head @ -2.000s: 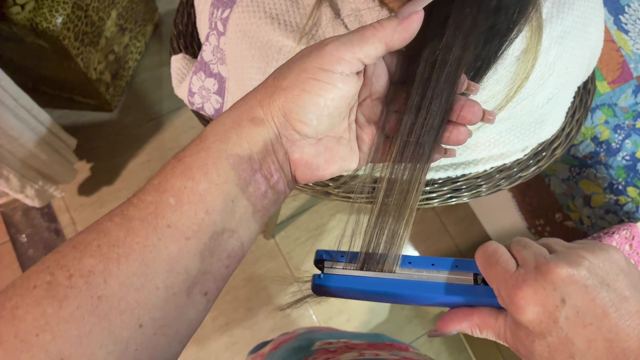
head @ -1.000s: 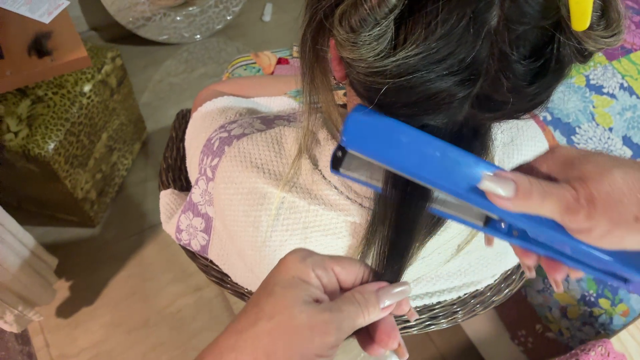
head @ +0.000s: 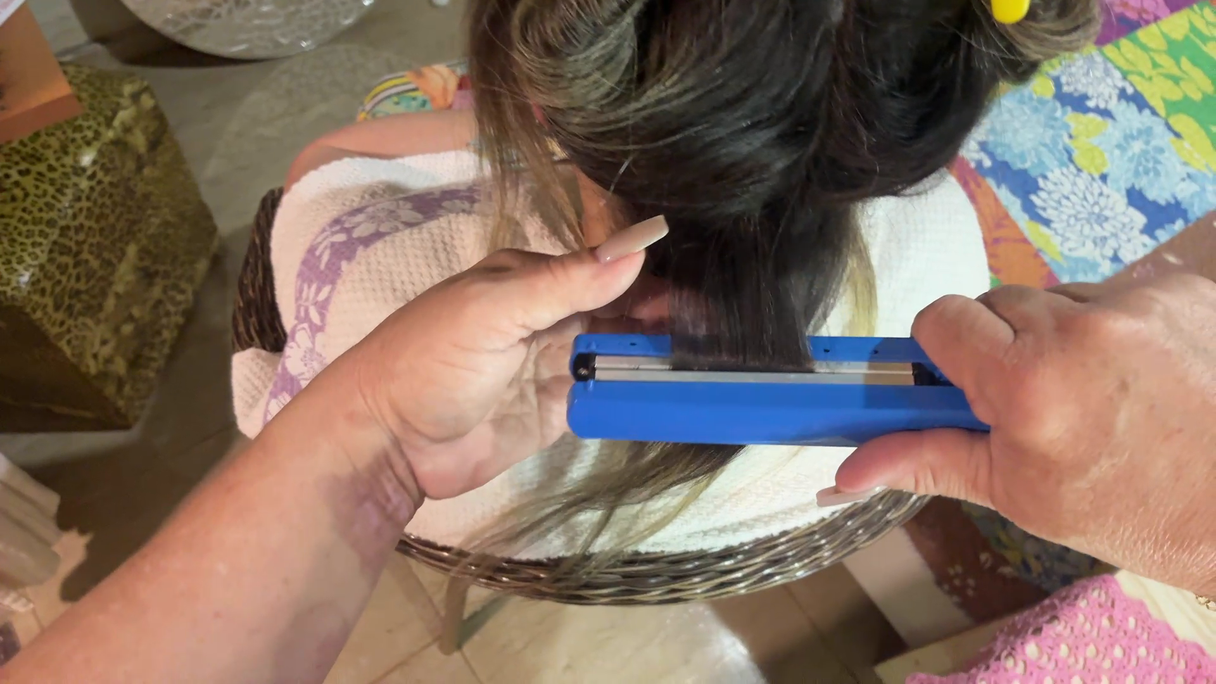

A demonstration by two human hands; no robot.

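My right hand [head: 1054, 408] grips a blue hair straightener [head: 769, 413] by its right end. Its plates are closed across a flat section of dark hair [head: 741, 285] below the seated person's head [head: 722, 95]. Lighter hair ends [head: 617, 489] spread out beneath the tool. At the left, my left hand [head: 503, 351] is palm up, thumb raised, beside the section; some of its fingers are hidden behind the hair and the straightener, so any touch on the hair is unclear. A white towel with a purple flowered band [head: 318, 294] covers the person's shoulders.
The woven rim of a wicker chair [head: 665, 578] curves below the towel. A leopard-patterned box [head: 104, 237] stands at the left. Flowered fabric [head: 1092, 152] lies at the right, and pink crocheted cloth [head: 1092, 641] at the lower right. A yellow clip [head: 1010, 9] holds hair at the top.
One second ago my left hand pinched the hair's lower end; now it lies palm up, higher beside the section. The straightener has turned from slanted to level and closed on the hair.
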